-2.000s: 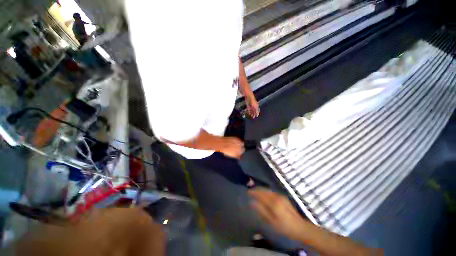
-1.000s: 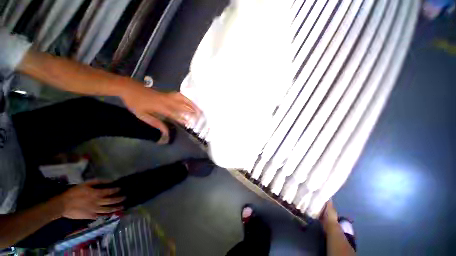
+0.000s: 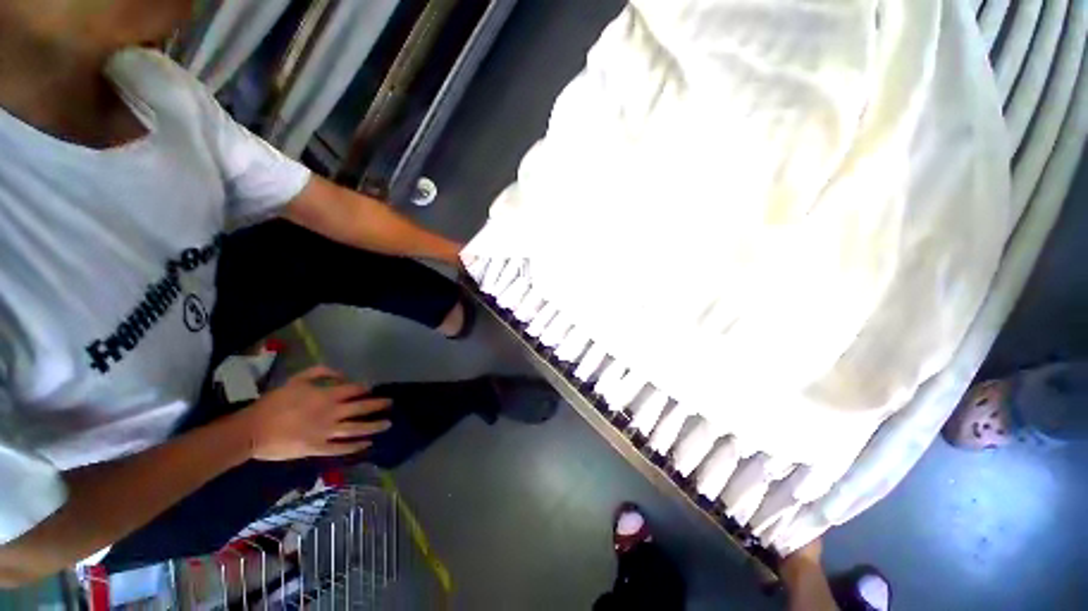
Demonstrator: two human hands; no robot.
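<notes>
White curtain fabric (image 3: 764, 227) lies loose and rumpled over a long metal frame, bright and overexposed. Its puckered heading ends (image 3: 620, 388) stick out in a row along the frame end bar (image 3: 638, 460), with dark gaps between them. My right hand (image 3: 802, 559) is at the near corner of the frame, closed around the bar end, with its fingers partly hidden by cloth and frame. My left hand is not in view. Grey-white covered tubes (image 3: 1036, 155) show beyond the cloth at the right.
A person in a printed grey-white T-shirt (image 3: 131, 263) is at the left, one hand at the frame's far corner, the other hand (image 3: 316, 415) near the knee. A wire rack (image 3: 346, 555) stands lower left. More tubes (image 3: 346, 72) lie upper left. A shoe (image 3: 981, 415) shows at right.
The loose cloth has spread rightward over ridges that were uncovered. The frame view has shifted slightly right, and more of the other person shows. My right hand stays at the corner.
</notes>
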